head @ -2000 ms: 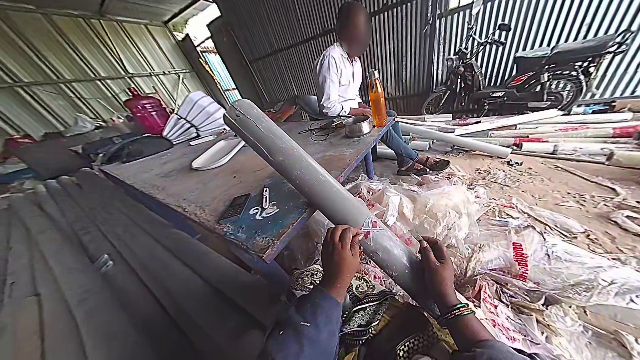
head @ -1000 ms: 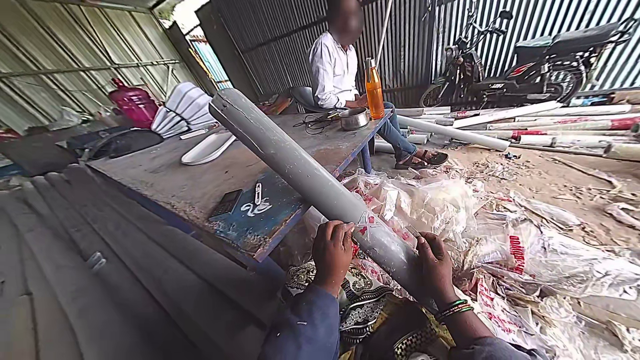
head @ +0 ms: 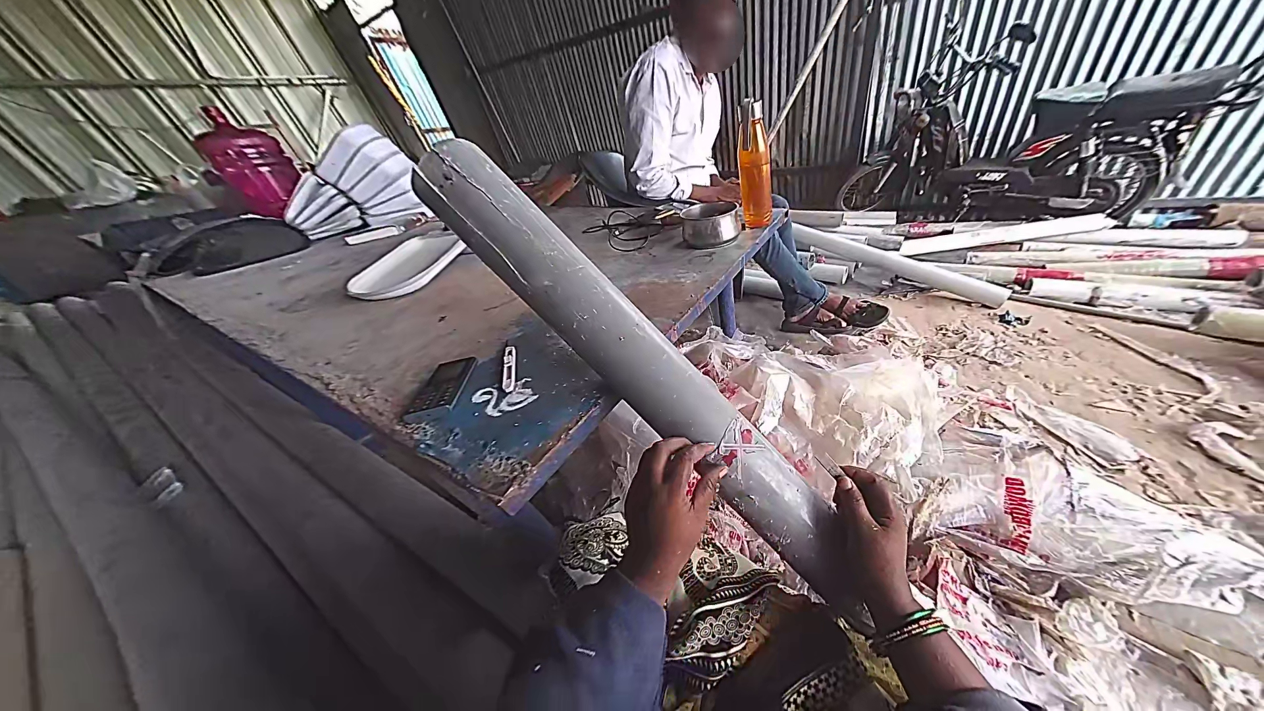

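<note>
A long grey roll (head: 592, 316) slants from the table's top down to my lap. My left hand (head: 671, 509) is on its left side, thumb and fingertips pinching the edge of a clear printed plastic film (head: 743, 446) that lies on the roll's surface. On the right side, my right hand (head: 874, 533) rests against the roll's lower part, with a small thin item, too small to name, between thumb and finger. The roll's bottom end is hidden near my patterned cloth (head: 726, 612).
The table (head: 296, 316) bears a calculator (head: 441, 385), a cutter (head: 509, 367), a white tray (head: 407, 267), a steel bowl (head: 711, 225) and an orange bottle (head: 754, 168). Beyond sits a person (head: 671, 118). Crumpled plastic film (head: 849, 395) covers the floor at right; a motorcycle (head: 1037, 148) stands behind.
Both hands have stayed near the same part of the roll, with small finger movements. The thin item at my right fingertips shows plainly only now.
</note>
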